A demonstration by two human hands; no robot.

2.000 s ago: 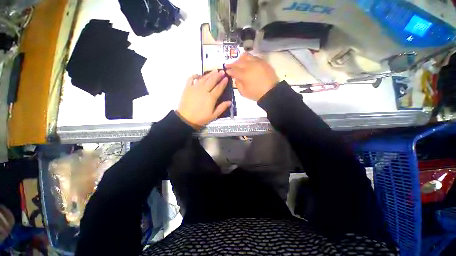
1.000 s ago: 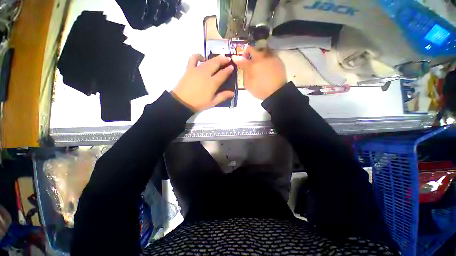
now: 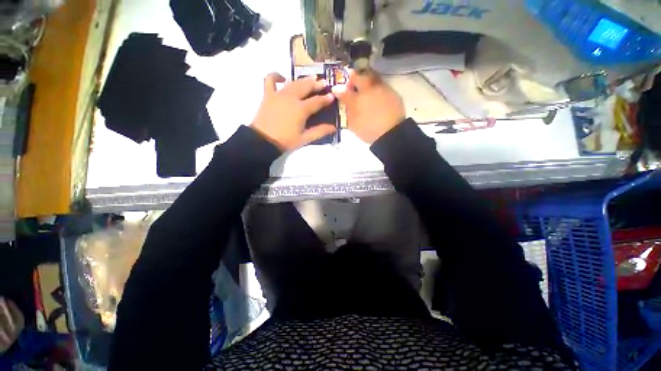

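A black cut fabric piece (image 3: 326, 116) lies at the needle area of the white and blue sewing machine (image 3: 449, 36), mostly under my fingers. My left hand (image 3: 293, 112) presses flat on it from the left, fingers spread. My right hand (image 3: 370, 105) pinches at its right edge with thumb and fingertips, close to the presser foot (image 3: 335, 71). A narrow dark strip runs along the piece's right edge. My fingertips hide the exact grip.
A stack of black cut pieces (image 3: 156, 94) lies at left, with a bunched black pile (image 3: 214, 25) behind it. Red-handled snips (image 3: 467, 125) lie right of my right hand. A metal ruler (image 3: 290, 190) runs along the front edge. A blue basket (image 3: 580, 268) stands at lower right.
The black piece has moved away from me toward the needle, and both hands stay on it. My left hand has moved slightly forward and its fingers lie nearer the presser foot. The camera view shifts slightly.
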